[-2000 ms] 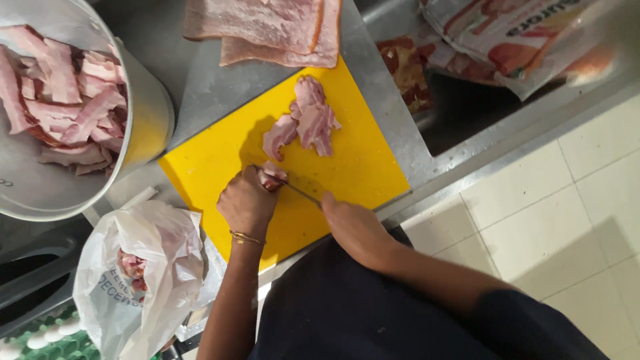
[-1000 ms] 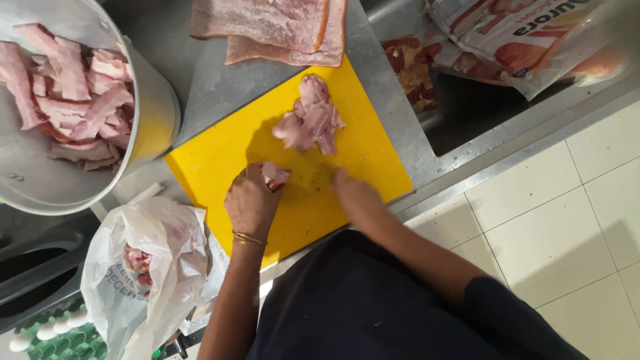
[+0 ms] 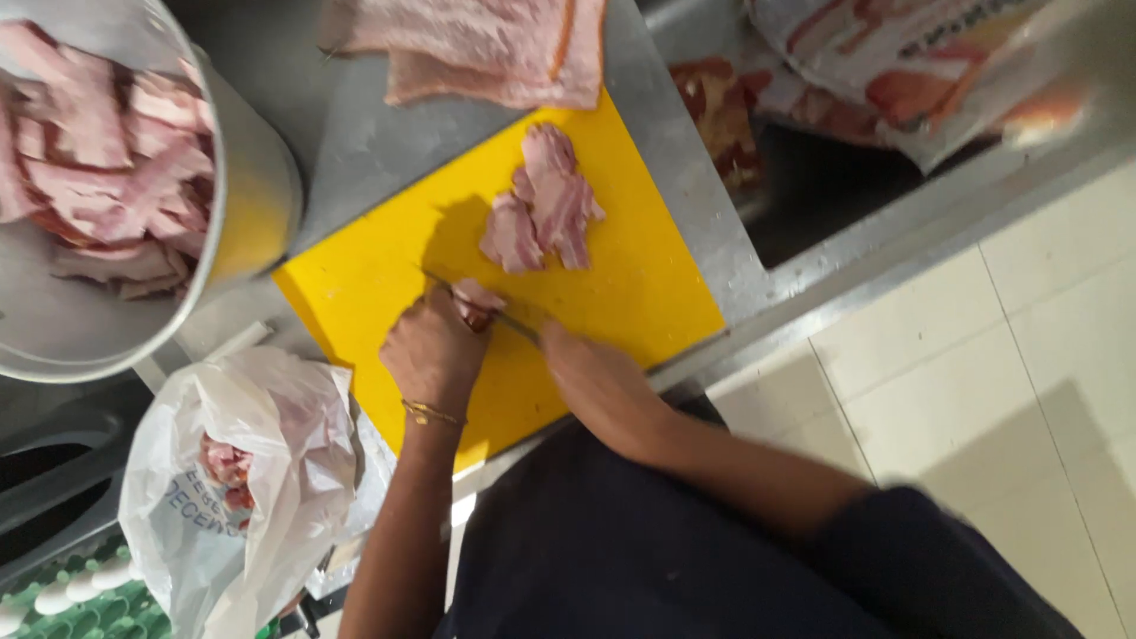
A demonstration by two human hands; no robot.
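My left hand [image 3: 435, 351] grips a small piece of bacon [image 3: 477, 300] against the yellow cutting board [image 3: 390, 240]. In my right hand [image 3: 590, 377] is a knife [image 3: 519, 327], blurred, its blade lying at that piece. Farther up the board rests a pile of cut bacon slices [image 3: 550, 200], apart from both hands. Large bacon slabs [image 3: 497, 53] lie just past the board's far corner, their lower edge touching it.
A metal pot [image 3: 257, 177] of bacon strips stands at upper left. Below it sits an open white plastic bag [image 3: 302, 444] with meat scraps. Green egg trays [image 3: 98, 612] are at lower left. A sink [image 3: 808, 195] at upper right holds packaged meat [image 3: 923, 80].
A second ago the knife was not distinguishable and my blurred right hand was farther from the left; now the blade is at the held piece. My left hand has kept its grip on the board.
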